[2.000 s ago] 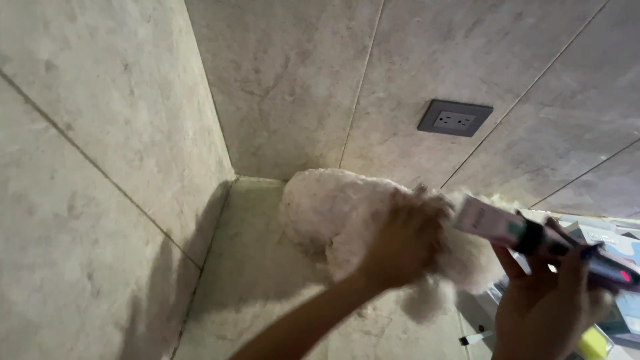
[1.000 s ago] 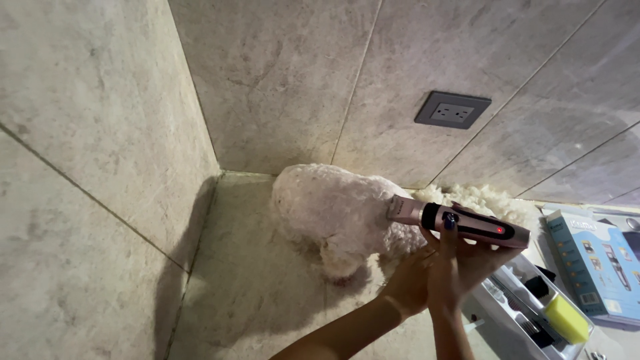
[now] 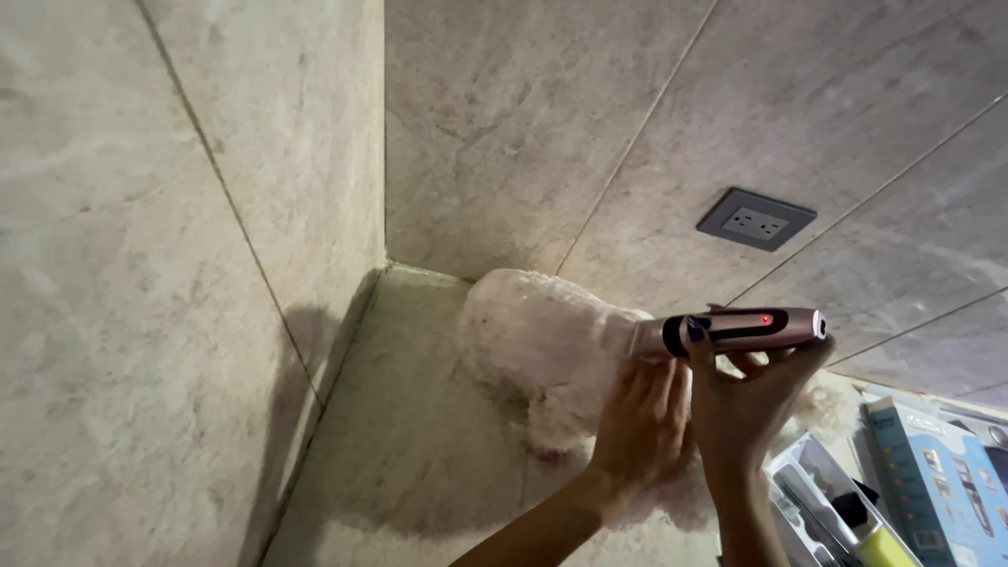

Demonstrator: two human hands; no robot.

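A white, short-clipped fluffy dog (image 3: 543,346) is on the stone-tiled surface, close to the corner of two walls; its head is not clearly visible. My right hand (image 3: 748,394) grips a rose-coloured cordless hair clipper (image 3: 740,331) with a red light lit. The clipper's blade end meets the coat on the dog's back. Just below the blade, my left hand (image 3: 646,417) lies against the dog's side with fingers extended, partly hiding the fur there.
A dark wall outlet (image 3: 756,219) is set in the tiled wall. At the lower right are a white compartment tray (image 3: 819,465) with dark attachments and a yellow item (image 3: 886,547), a blue printed box (image 3: 937,472), and a heap of cut fur (image 3: 823,409).
The left hand has moved down from the dog's back to its side. The clipper, earlier raised off the dog at the right, now touches the coat.
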